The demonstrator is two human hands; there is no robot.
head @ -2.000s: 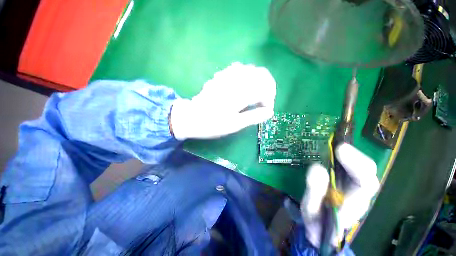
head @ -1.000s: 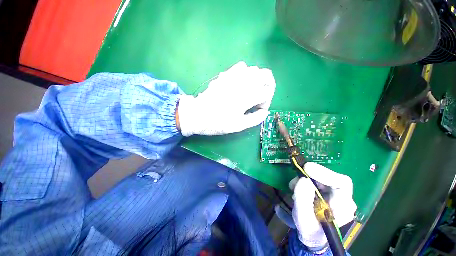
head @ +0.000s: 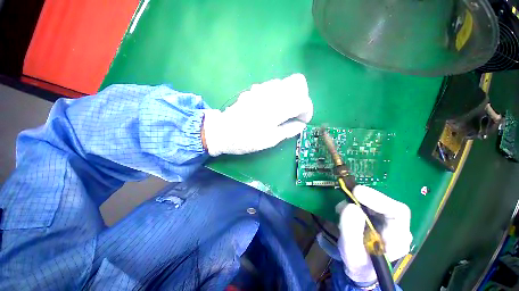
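A green circuit board (head: 364, 153) lies flat on the green mat, its solder-dotted face up. My right hand (head: 375, 230), in a white glove, holds a soldering iron (head: 340, 165) with a yellow-green wire along it. The iron's tip is over the upper left part of the board; whether it touches is unclear. My left hand (head: 264, 116), in a white glove, is curled with fingertips at the board's upper left corner. A thin dark line, perhaps solder wire, shows behind the left hand; what its fingertips hold is hidden.
A clear round hood (head: 404, 34) hangs above the mat (head: 193, 51). An iron stand (head: 449, 128) with a yellow-brown sponge (head: 449, 139) is at the right, a black fan (head: 503, 48) behind. A red surface (head: 74, 42) is at left. A dark green conveyor (head: 484, 193) lies beyond the yellow edge.
The iron swung left and down from near the hood onto the board's upper left part, then shifted slightly right with my right hand. My left hand stayed near the corner, turning slightly.
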